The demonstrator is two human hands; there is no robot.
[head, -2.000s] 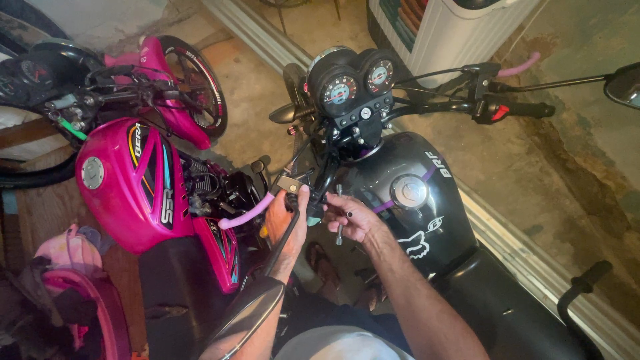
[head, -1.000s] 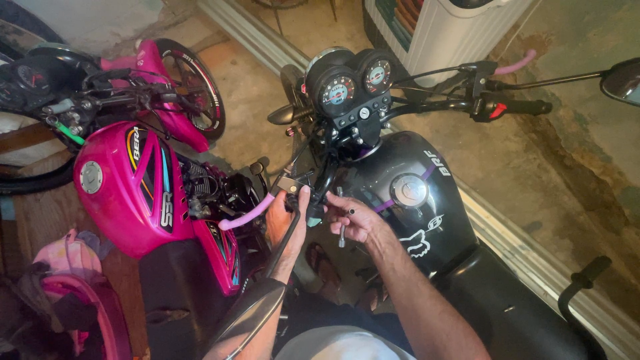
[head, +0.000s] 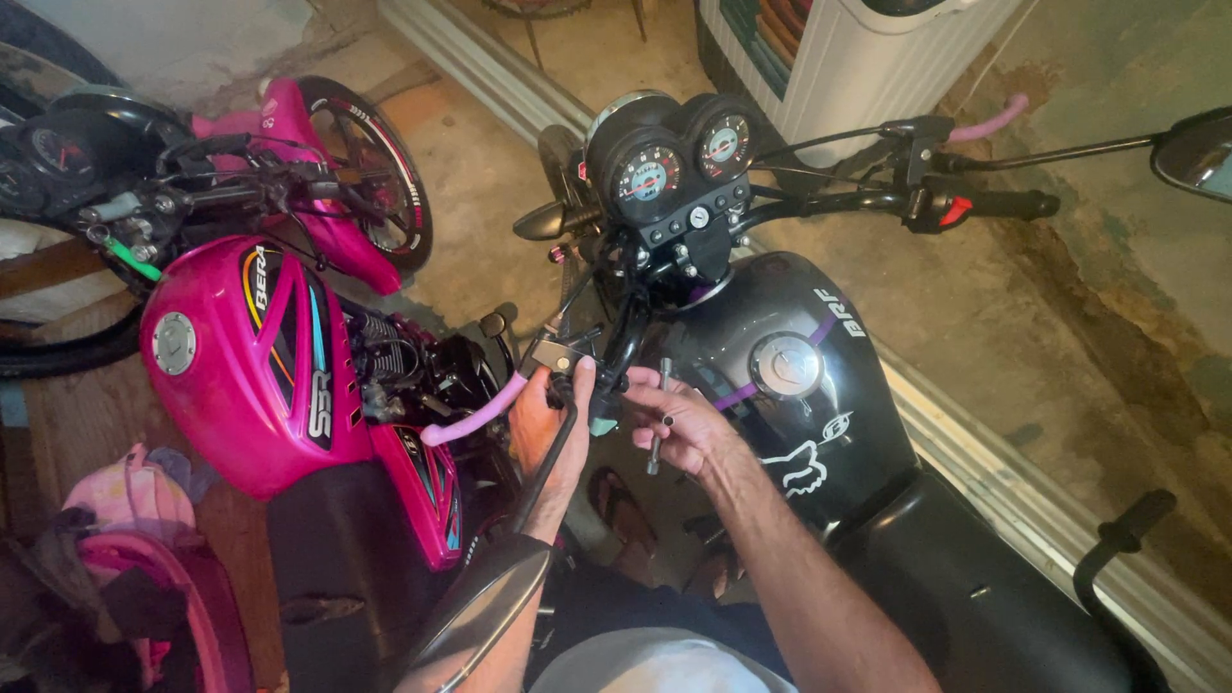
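My left hand (head: 551, 433) is wrapped around the left handlebar end of the black motorcycle, just below the clutch lever bracket (head: 556, 355) and behind the mirror stem (head: 551, 467). A pink-sleeved lever (head: 476, 412) sticks out to its left. In my right hand (head: 681, 420) a metal T-handle socket wrench (head: 660, 416) lies between the fingers, while the thumb and forefinger reach to the dark switch housing (head: 608, 390). A teal piece (head: 603, 425) shows at that housing's lower side. The black fuel tank (head: 799, 318) is right of my hands. What my fingertips touch is partly hidden.
A pink motorcycle (head: 221, 366) stands close on the left. The black motorcycle's round gauges (head: 647, 178) are ahead, its right grip (head: 1025, 204) and a mirror (head: 1193, 154) at the right. A white plastic bin (head: 847, 77) stands behind; metal rails (head: 481, 67) cross the floor.
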